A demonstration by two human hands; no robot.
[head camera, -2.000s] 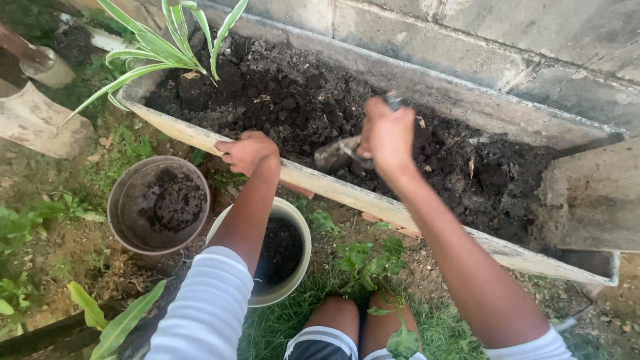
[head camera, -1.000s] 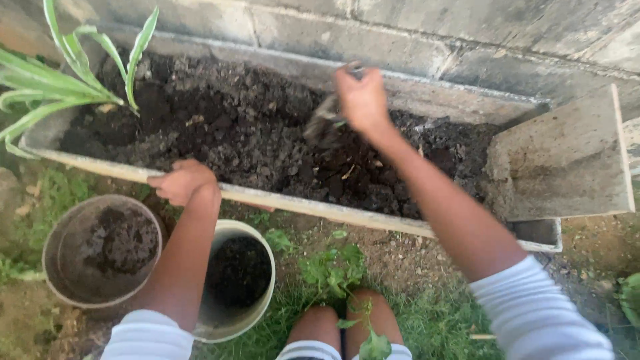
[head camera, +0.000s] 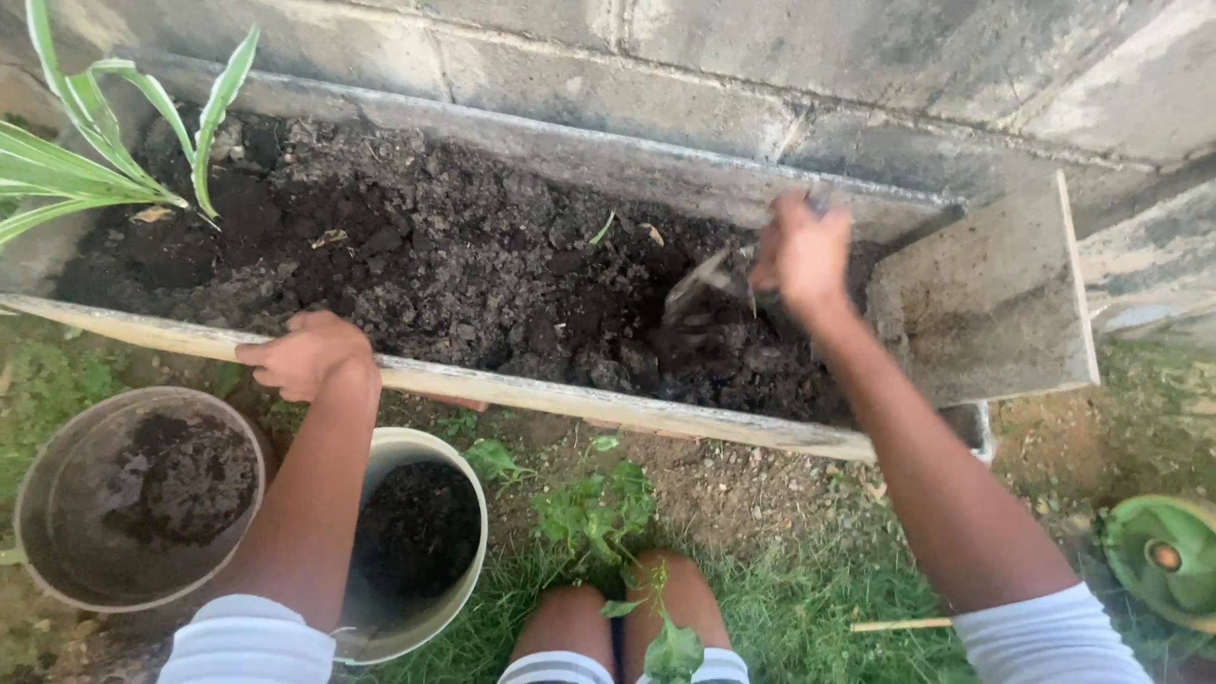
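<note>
My right hand is shut on the handle of a small hand trowel, whose blurred blade is in the dark soil near the right end of a long concrete planter. My left hand grips the planter's front rim, left of the middle. A spider plant with green-and-white striped leaves stands at the planter's left end. At the right end a flat slab leans inside it.
A block wall runs behind the planter. In front stand a wide pot with soil residue and a pale bucket partly filled with dark soil. Leafy weeds grow before my knees. A green round object lies at the right.
My right hand and the trowel have moved right along the planter, towards the slab. My left hand stays on the front rim. The view has shifted.
</note>
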